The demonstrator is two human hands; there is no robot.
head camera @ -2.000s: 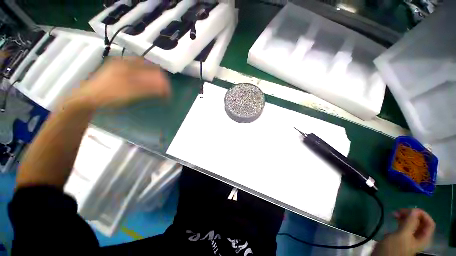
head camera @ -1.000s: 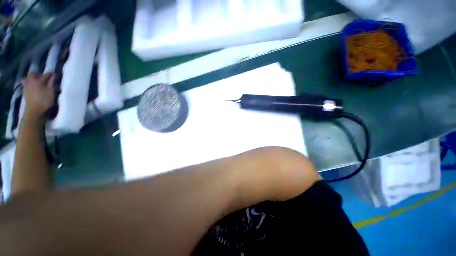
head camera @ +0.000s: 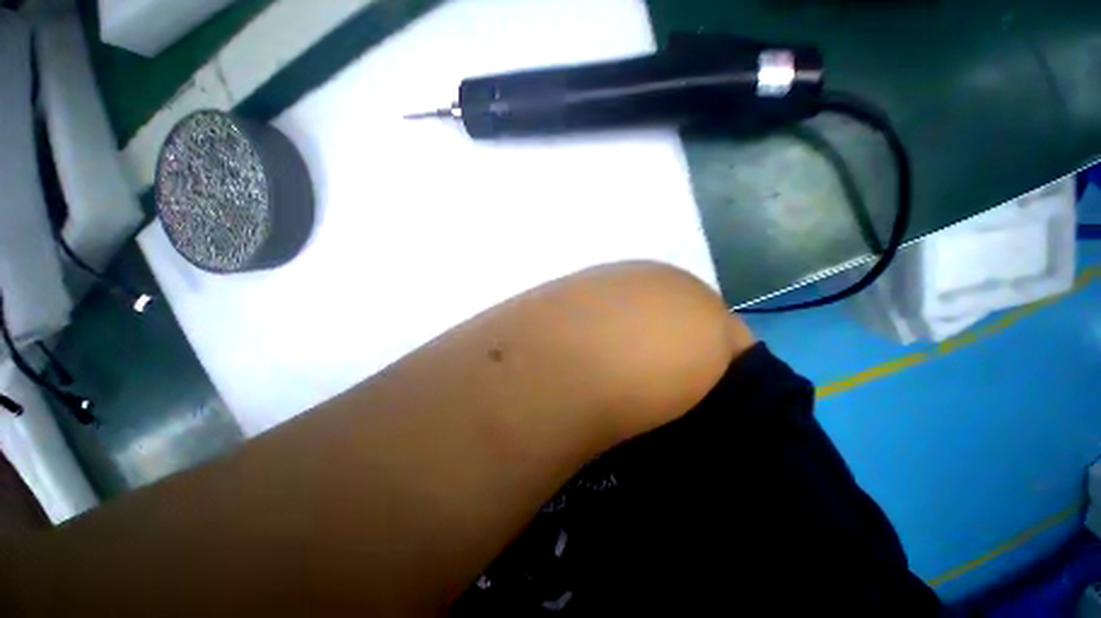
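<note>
Neither of my hands shows; a bare forearm and elbow, seemingly my right, cross the lower left and middle of the view, and the hand end is cut off by the left edge. A black electric screwdriver (head camera: 604, 97) lies on the white work mat (head camera: 398, 254), its thin bit pointing left and its back end over the green bench. A round grey screw dish (head camera: 217, 193) full of silver screws stands at the mat's left corner. Black cables with connectors (head camera: 143, 301) hang at the left from white foam packing trays (head camera: 91, 145).
The green bench top (head camera: 773, 193) runs to the upper right. The screwdriver cord (head camera: 903, 181) loops over the bench edge. Below the edge are a white foam block (head camera: 984, 272) and the blue floor (head camera: 869, 435) with yellow lines.
The view has swung left and closer, so the mat things look larger. The blue rubber band bin and the hand at the foam trays have left view. The screwdriver and dish still lie on the mat.
</note>
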